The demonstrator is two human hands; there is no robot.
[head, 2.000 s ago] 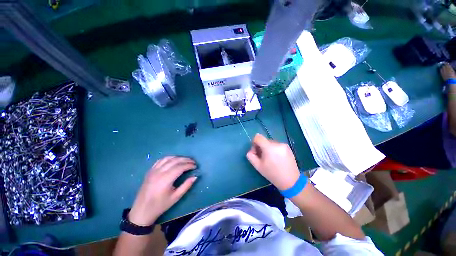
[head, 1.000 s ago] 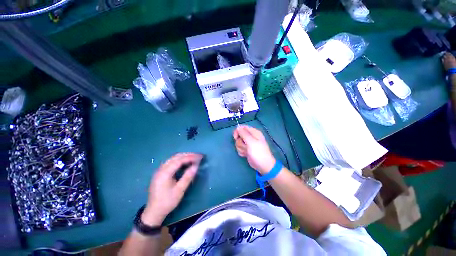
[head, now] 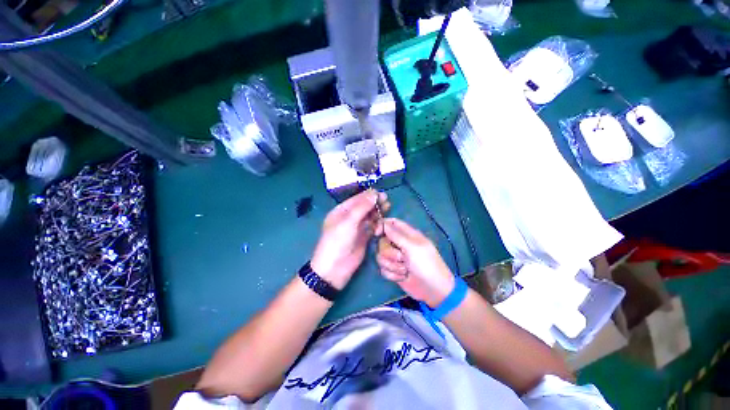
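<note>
My left hand (head: pixel 346 232) and my right hand (head: pixel 407 258) are together just in front of the screw feeder (head: pixel 332 128). The fingertips of both hands pinch a small thin piece (head: pixel 379 210), too small to name; it looks like a cable assembly. The electric screwdriver (head: pixel 354 56) hangs blurred over the feeder and hides part of its open top. A small dark pile of screws (head: pixel 304 207) lies on the green mat left of my hands. The black tray of silvery cable assemblies (head: pixel 98 256) is at the left.
A green power supply (head: pixel 428 96) stands right of the feeder, beside a long white liner stack (head: pixel 520 160). Bagged housings (head: pixel 250 128) lie behind left; more white housings (head: pixel 604 139) lie at right. A metal post (head: pixel 104 96) slants at left. Cartons (head: pixel 652 312) are below the bench edge.
My left hand has moved right and forward to meet my right hand at the thin piece. The screwdriver now hangs farther left, over the feeder, and the power supply is more exposed.
</note>
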